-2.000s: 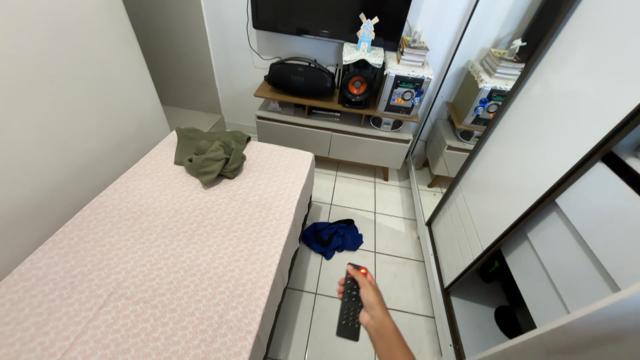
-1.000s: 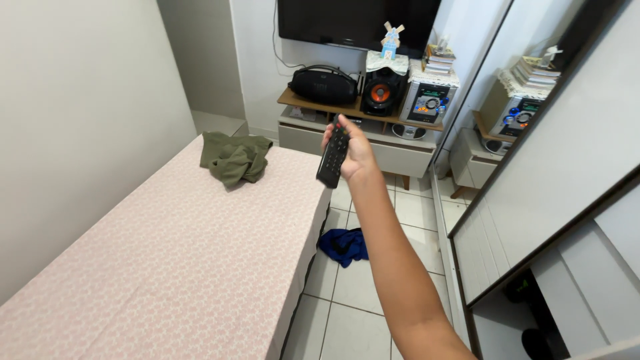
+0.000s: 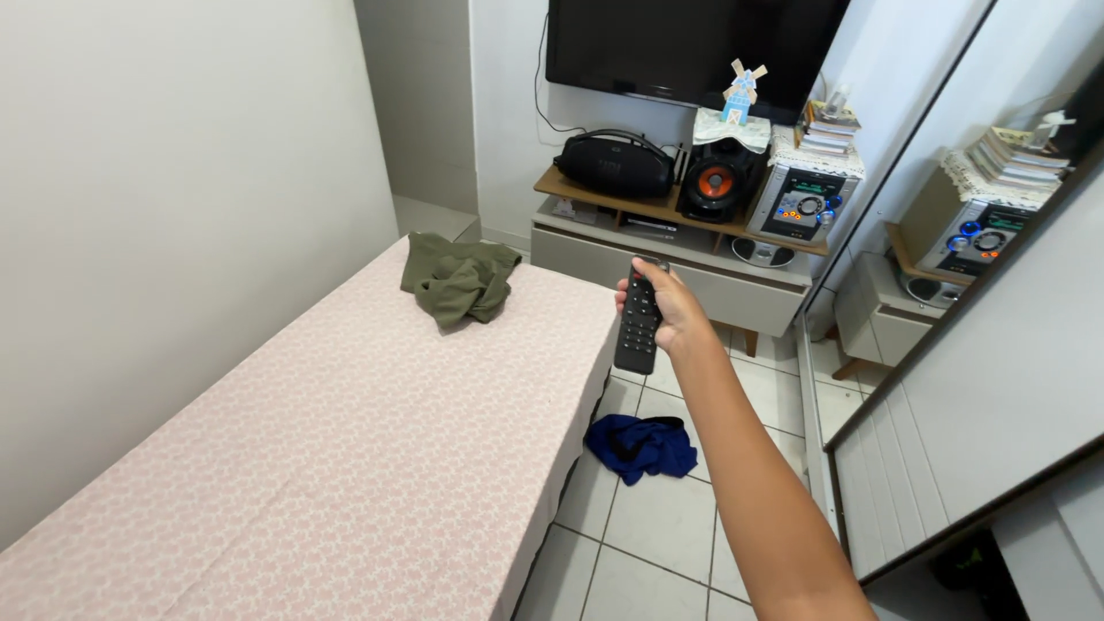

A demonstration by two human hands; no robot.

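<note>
My right hand [image 3: 673, 306] grips a black remote control [image 3: 638, 332], with the thumb at its top end near a red button. The remote is held above the gap between the bed [image 3: 388, 414] and the mirrored wardrobe. Beyond it, on the wall, hangs a flat-screen television [image 3: 690, 47] with a dark screen. A crumpled olive-green cloth [image 3: 461, 280] lies on the bed's far end. Below the hand, a crumpled dark blue garment [image 3: 642, 447] lies on the tiled floor. My left hand is out of view.
A low TV cabinet [image 3: 724, 297] carries a black portable speaker [image 3: 617, 164], a speaker with an orange cone [image 3: 716, 181], a silver stereo [image 3: 798, 203], stacked books [image 3: 828, 129] and a small windmill figure [image 3: 740, 93]. A sliding-door wardrobe [image 3: 975, 379] stands at right.
Two seconds ago my right hand held the remote low over the floor. It rose toward the television, and has since come down a little from the raised position.
</note>
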